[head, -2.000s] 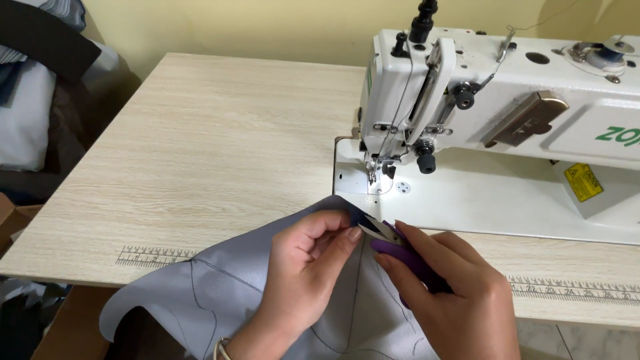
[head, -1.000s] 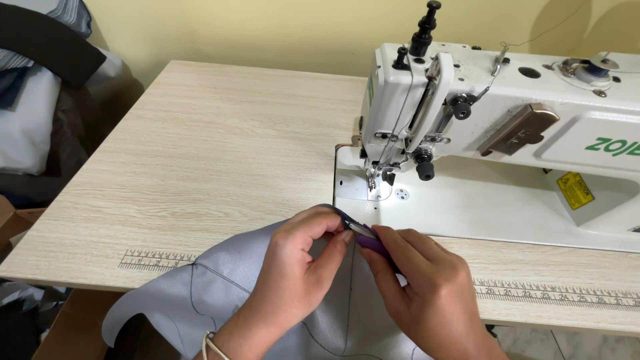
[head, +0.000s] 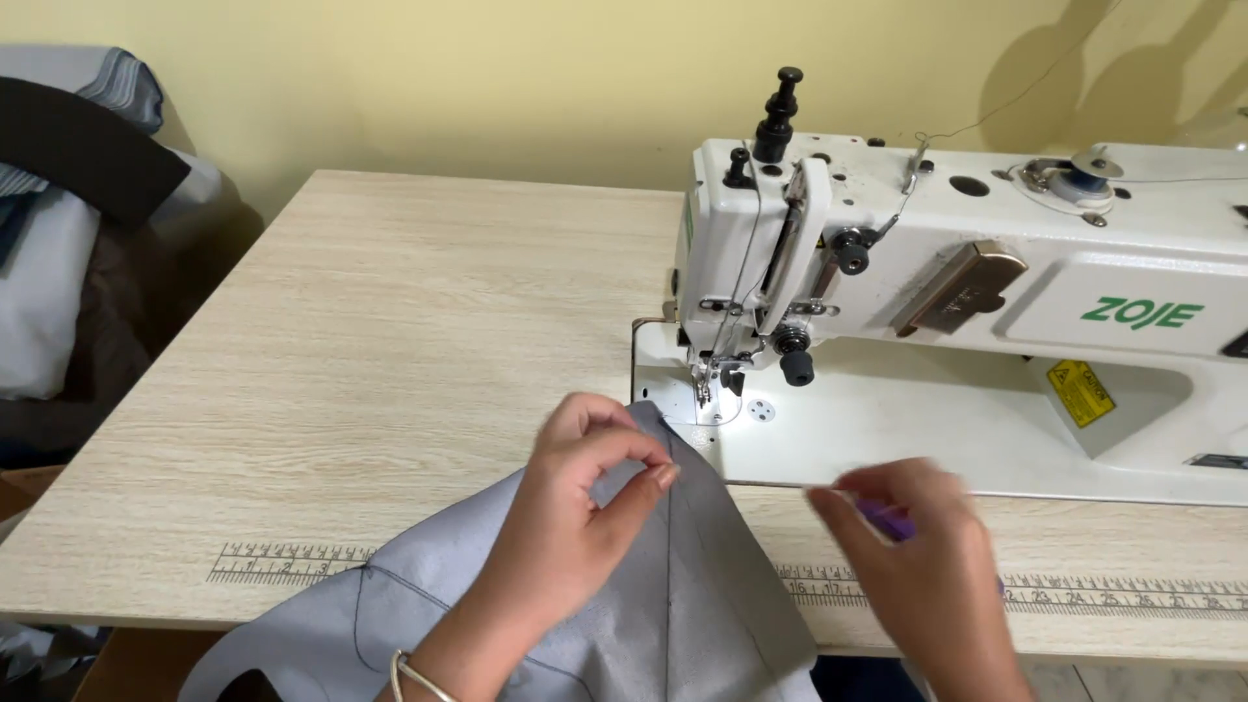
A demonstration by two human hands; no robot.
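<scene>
Grey fabric with dark seam lines [head: 604, 624] lies over the table's front edge, its tip beside the needle plate of the white sewing machine [head: 877, 263]. Above the fabric near that tip is my left hand [head: 595, 497], thumb and index fingertip pinched together; whether a thread is between them is too small to tell. To the right, off the fabric, my right hand [head: 916, 556] is somewhat blurred, its fingers curled around a purple-handled cutting tool [head: 885, 520]. The tool's blades are hidden. The machine's presser foot [head: 702, 385] stands just behind the fabric tip.
A printed ruler scale [head: 292, 564] runs along the front of the wood-grain table [head: 409, 322]. Folded fabrics [head: 58, 234] are piled at the far left. A yellow caution label [head: 1080, 393] is on the machine's body. Behind stands a yellow wall.
My right hand has moved right, away from my left hand and the fabric, with the purple-handled tool in it. Earlier both hands were together at the fabric's tip, where the tool's blades showed.
</scene>
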